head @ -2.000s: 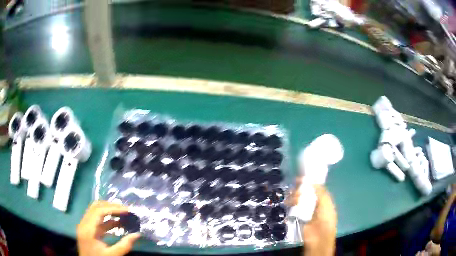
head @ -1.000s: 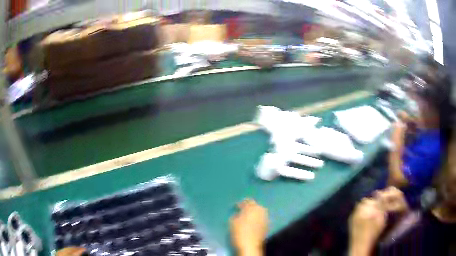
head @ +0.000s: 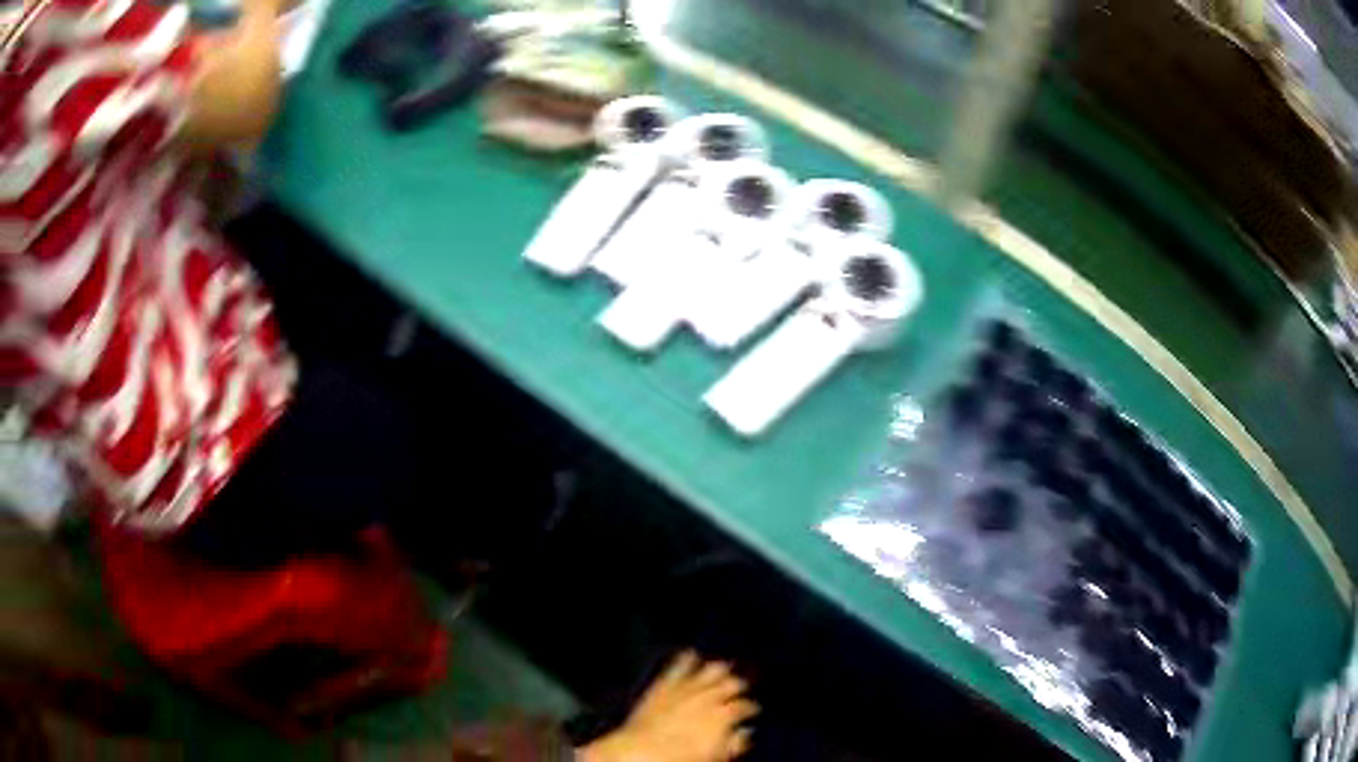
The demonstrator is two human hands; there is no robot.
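Observation:
Several capped white fans (head: pixel 789 369) lie on the green bench, round heads with black centres towards the back and flat handles towards the bench's front edge. To their right is a clear glossy sheet (head: pixel 894 539) with rows of black caps (head: pixel 1102 521); its near left part shows few caps. My left hand (head: pixel 685 718) is at the bottom centre, in front of and below the bench edge, slightly blurred, fingers apart, with nothing visible in it. My right hand is out of the picture.
A neighbour in a red and white patterned top (head: pixel 134 253) is at the left, beside a red item (head: pixel 283 633). A black object (head: pixel 417 63) lies on the bench beyond the fans. A pale rail (head: pixel 1147 320) and a post (head: pixel 1001 104) edge the conveyor.
The view has swung left from the white pile and the neighbour on the right to the capped fans. My right hand has left the picture; my left hand is off the bench.

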